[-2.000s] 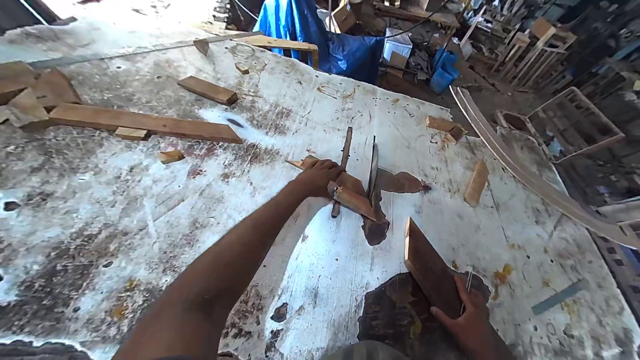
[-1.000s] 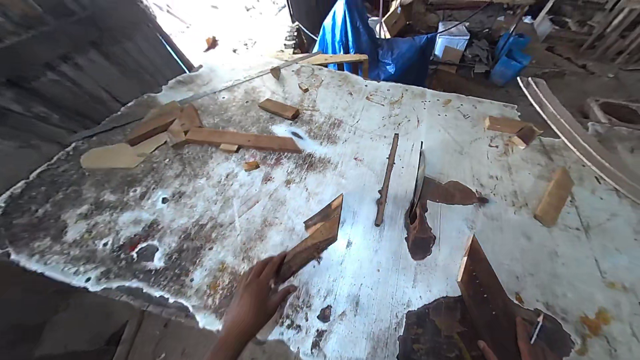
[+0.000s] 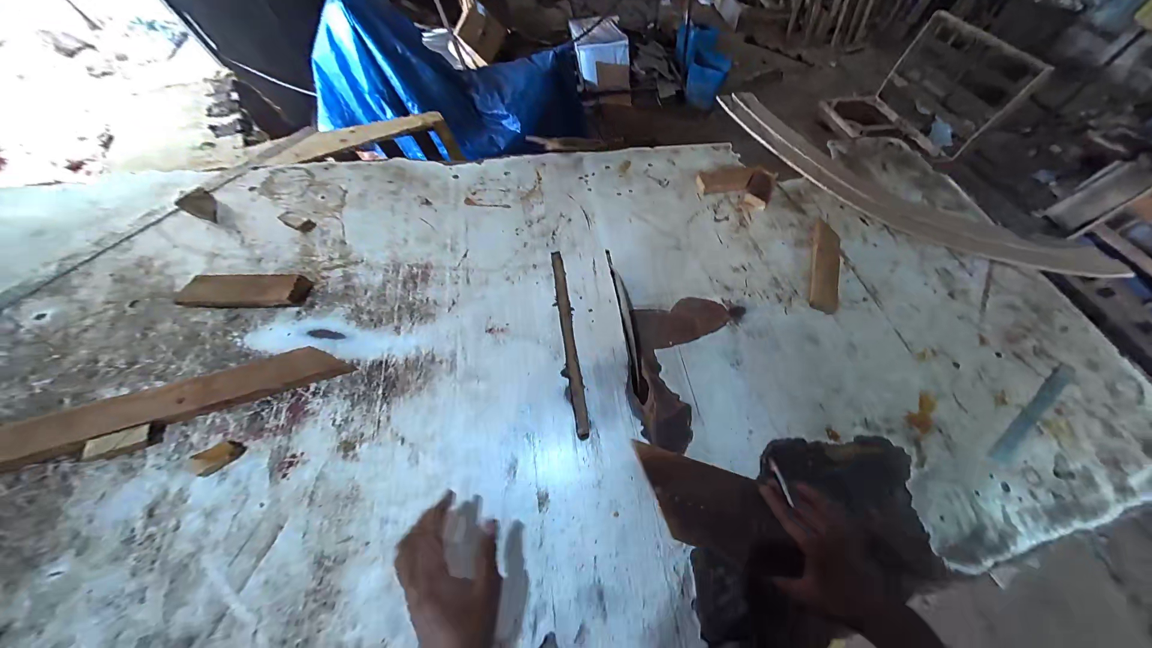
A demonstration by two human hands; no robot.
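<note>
A saw blade [image 3: 627,324] stands up through a slot in the worn white tabletop [image 3: 468,378]. To its left lies a narrow wooden strip [image 3: 569,346] with rough edges. My right hand [image 3: 823,549] grips a dark wooden board [image 3: 702,499] whose pointed end reaches toward the near end of the slot; a thin pale stick [image 3: 781,483] shows by its fingers. Low in the middle, my left hand [image 3: 450,571] holds nothing, its fingers apart over the tabletop.
A long wooden board [image 3: 180,400] and small offcuts lie at left, beside a wood block [image 3: 243,290]. More blocks [image 3: 823,267] rest at the right, near a curved wooden strip [image 3: 927,216]. A blue tarpaulin [image 3: 450,90] hangs beyond the far edge.
My left hand has let go of the wood piece it held one second ago, which is out of view now. The board in my right hand has turned to point more to the left.
</note>
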